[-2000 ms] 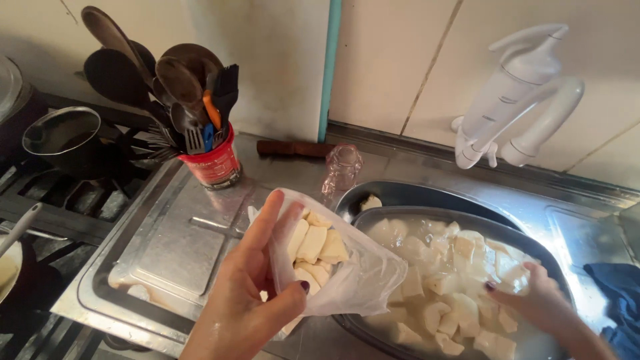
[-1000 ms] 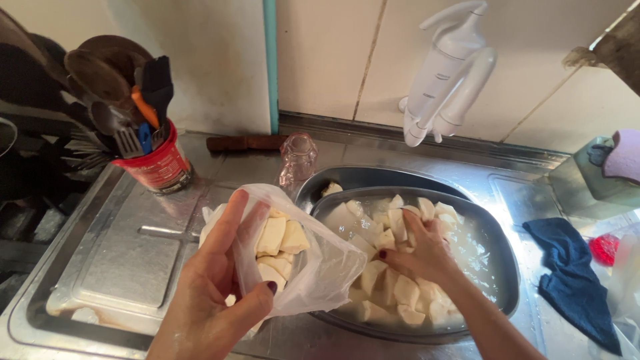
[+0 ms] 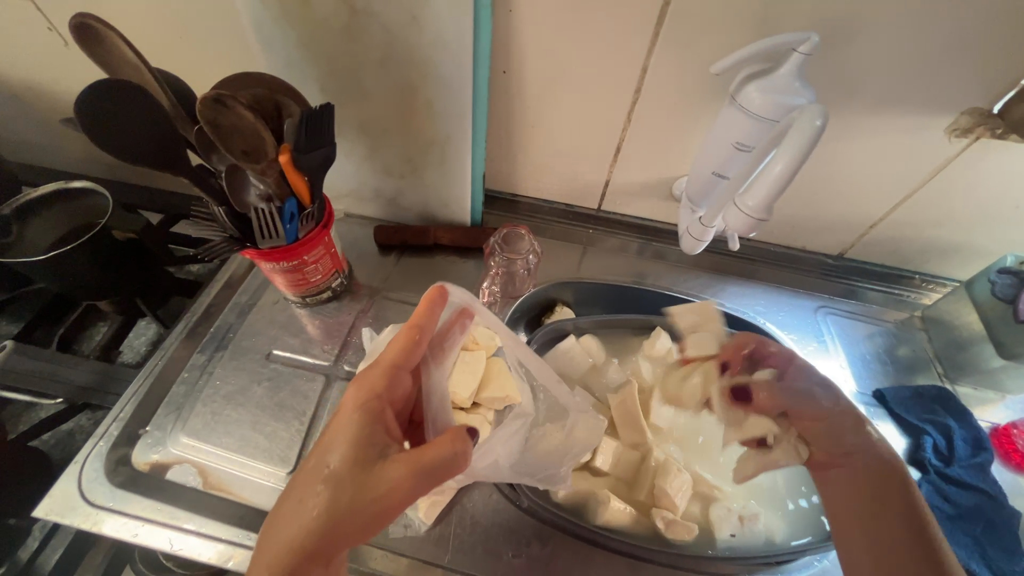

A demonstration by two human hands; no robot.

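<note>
My left hand (image 3: 384, 440) holds open the mouth of a thin translucent plastic bag (image 3: 552, 424), with several pale, peeled chunks (image 3: 484, 380) inside, perhaps cassava. Right of the bag, an oval dark basin (image 3: 532, 500) holds many such chunks in cloudy water. Above its right side, my right hand (image 3: 788, 400) grips several wet pieces (image 3: 704, 344), blurred by motion. Another dark oval vessel (image 3: 640, 294) shows behind and beneath the basin, with one piece at its left end.
A red tub of utensils (image 3: 300, 268) stands on the steel drainboard. Behind the bag are a clear pinkish glass (image 3: 510, 268) and a brown handle (image 3: 432, 236). A white wall faucet (image 3: 744, 144) overhangs the counter. A dark blue cloth (image 3: 944, 472) lies right, a pot (image 3: 56, 232) left on the stove.
My right hand has come up out of the basin with several pieces in its fingers; one second ago it was down among them. My left hand keeps holding the bag.
</note>
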